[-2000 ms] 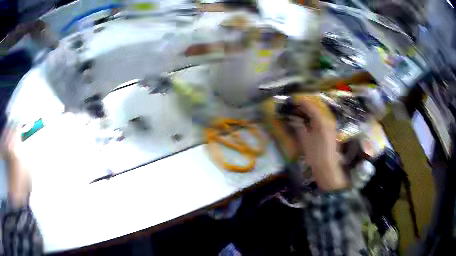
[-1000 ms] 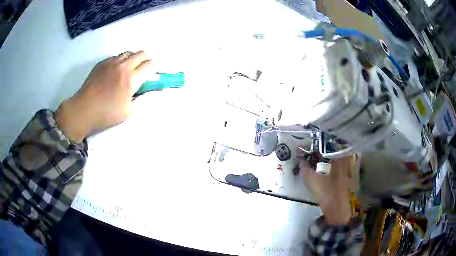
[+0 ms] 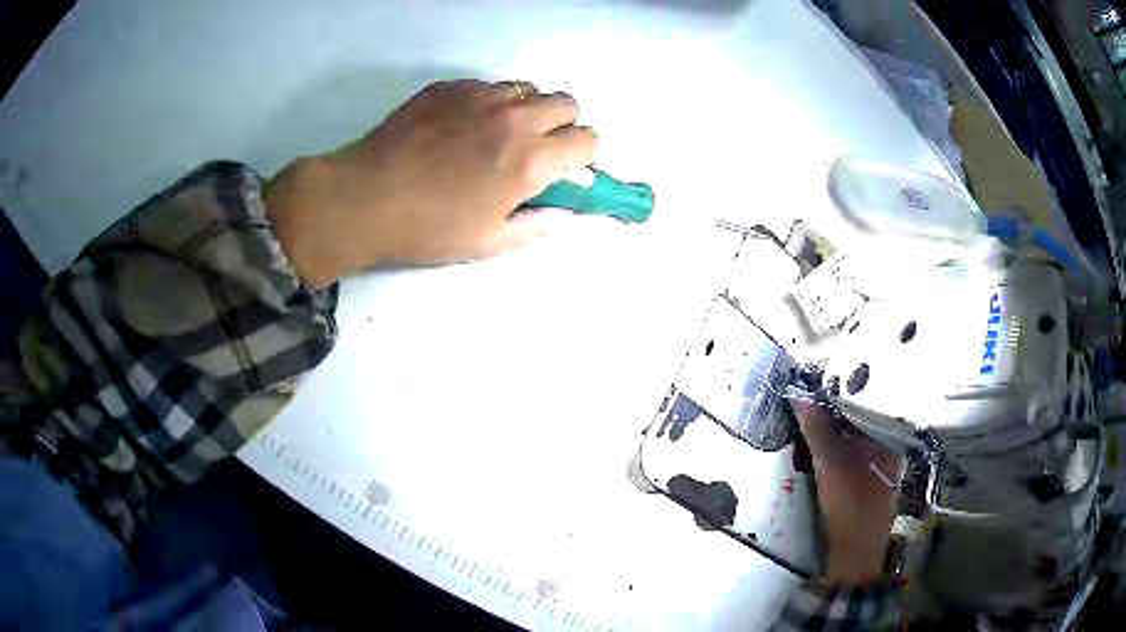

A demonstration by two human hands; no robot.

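My left hand [image 3: 451, 173] rests on the white table, its fingers closed around the green handle of a screwdriver [image 3: 608, 198]; the shaft is not visible. The sewing machine head [image 3: 975, 352], white with blue JUKI lettering, is at the right. Its metal bed plate [image 3: 729, 432] lies to the left of the head. My right hand [image 3: 852, 488] reaches in beside the needle area, partly behind the machine head. Its fingertips are hidden, so I cannot tell whether it holds anything.
The white table [image 3: 494, 420] has ruler markings along its front edge. A clear oval plastic piece [image 3: 901, 200] and a blue tube [image 3: 1043, 237] are behind the machine head. Dark shapes lie beyond the table at the upper right.
The view has shifted, so the machine sits farther right. My left hand still holds the green handle. My right hand has moved from the table's right side to the needle area and stays there.
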